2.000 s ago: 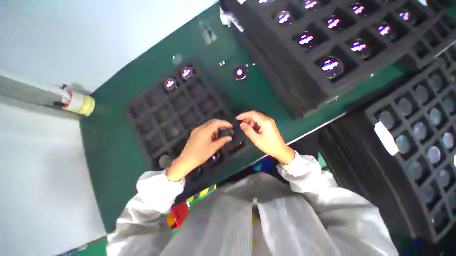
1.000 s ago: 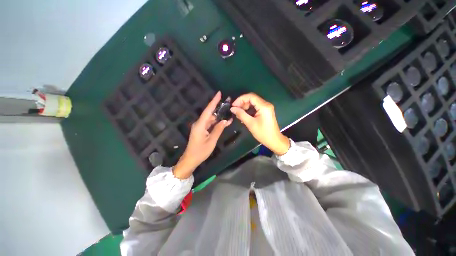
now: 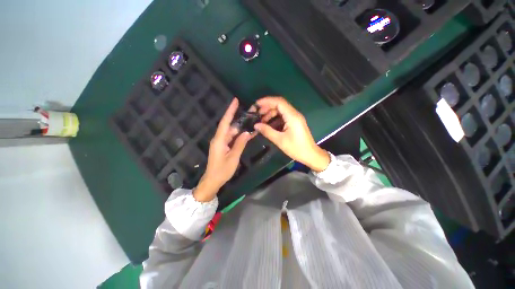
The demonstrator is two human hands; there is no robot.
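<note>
A small dark round lens unit (image 3: 247, 120) is held between the fingertips of both hands, above the right side of the work tray. My left hand (image 3: 223, 148) grips it from the left with thumb and fingers. My right hand (image 3: 289, 132) pinches it from the right. The black work tray (image 3: 148, 123) lies on the green mat, partly under my left hand. Two lens units with purple-white glare (image 3: 177, 59) sit at its far edge, and a grey disc (image 3: 175, 180) sits near its lower left corner.
A single dark disc (image 3: 249, 49) lies on the mat beside tiny loose parts (image 3: 222, 38). A stack of black foam trays (image 3: 316, 62) stands at the right rear, a lower tray stack (image 3: 406, 145) at the right. A yellow-white cylinder (image 3: 63, 123) stands far left. A faint clear disc (image 3: 160, 42) lies near the wall.
Both hands have come together on the dark unit; two seconds ago my right hand was apart from it. The view has shifted, so the trays appear moved in the picture.
</note>
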